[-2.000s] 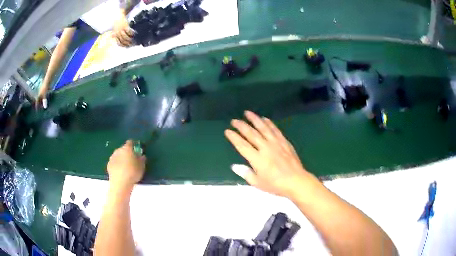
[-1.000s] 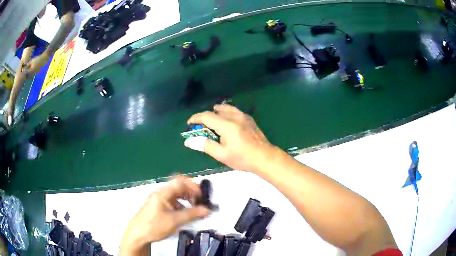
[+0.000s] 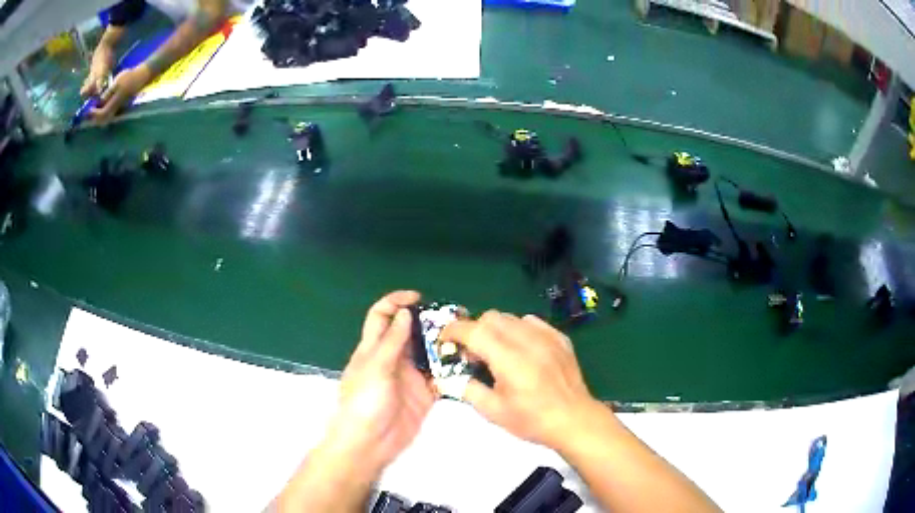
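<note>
My left hand (image 3: 386, 391) holds a black housing shell (image 3: 420, 341) upright at the near edge of the belt. My right hand (image 3: 522, 376) presses its fingers on a circuit board (image 3: 442, 346) with a pale face and small yellow and blue parts. The board lies against the shell, between both hands. How far it sits inside the shell is hidden by the fingers. More black housing shells lie on the white sheet at the bottom centre (image 3: 540, 493) and in rows at the lower left (image 3: 120, 441).
Part-assembled adapter units with cords lie on the green belt (image 3: 401, 250). A blue hand tool (image 3: 811, 471) lies on the white sheet at right. Across the belt are a coworker's hands (image 3: 112, 92) and a heap of black parts (image 3: 331, 30).
My left hand has brought the black shell up to the board in my right hand. Both hands now meet at the belt edge. The camera view has shifted.
</note>
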